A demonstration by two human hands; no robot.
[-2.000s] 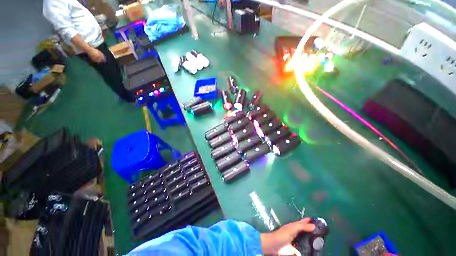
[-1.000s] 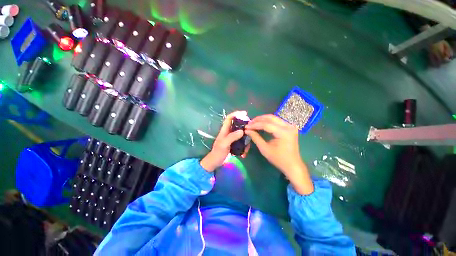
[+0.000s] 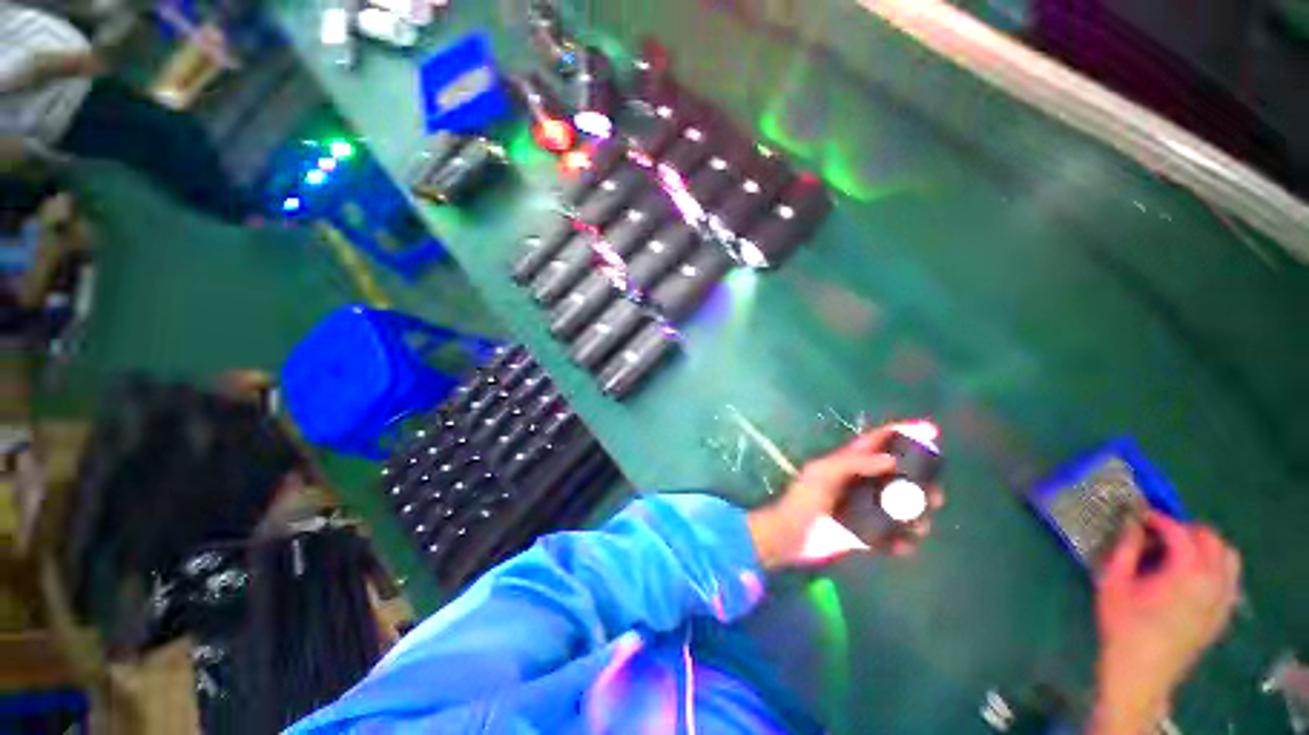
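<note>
My left hand (image 3: 847,503) is shut on a black speaker unit (image 3: 887,488), held over the green bench at the lower middle. The unit shows a bright white round disc and a glowing end at its top. My right hand (image 3: 1170,574) is at the blue screw tray (image 3: 1134,467) at the right, with its fingertips down in the silvery screws (image 3: 1088,514). The hand is blurred, so I cannot tell whether a screw is between the fingers.
Rows of black units (image 3: 653,244) with pale dots stand left of centre. A second blue tray (image 3: 462,86) is behind them. A lower stack of units (image 3: 488,460) and a blue stool (image 3: 352,381) are beyond the bench edge. A person (image 3: 115,115) stands at upper left.
My right hand has left the unit and moved right to the screw tray. My left hand still holds the unit, now with its disc in view. The camera has turned left.
</note>
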